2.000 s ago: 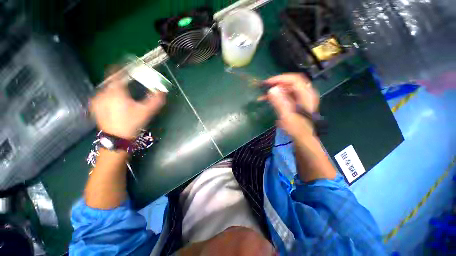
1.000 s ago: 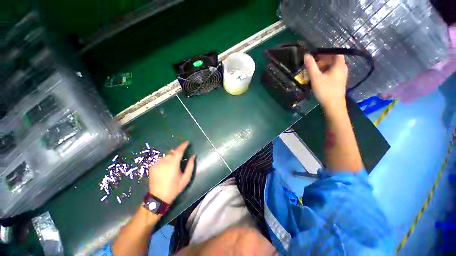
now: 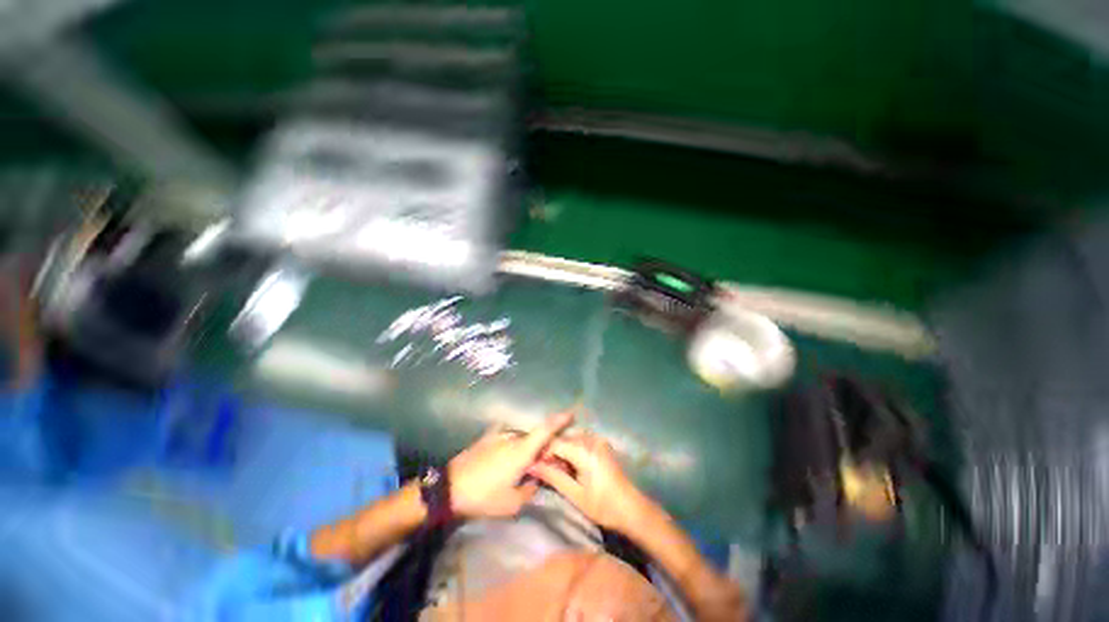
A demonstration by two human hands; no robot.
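The view is strongly blurred. My left hand [image 3: 496,471] and my right hand [image 3: 591,476] are together at the front edge of the green mat [image 3: 572,352], fingers overlapping. No tool or part shows in either hand; whether something small is between the fingers cannot be told. The component pile [image 3: 452,338] lies on the mat beyond my left hand. The soldering iron stand [image 3: 839,437] with its yellow tip cleaner [image 3: 868,488] is at the right, with a black cord beside it.
The white tub [image 3: 742,349] stands left of the iron stand, with the fume fan [image 3: 666,287] behind it. Stacked clear trays [image 3: 365,201] are at the back left, more trays [image 3: 1034,401] at the far right. A clear plastic bag [image 3: 270,306] lies far left.
The view has turned left. My right hand has left the iron stand and come to my left hand, which has moved away from the component pile.
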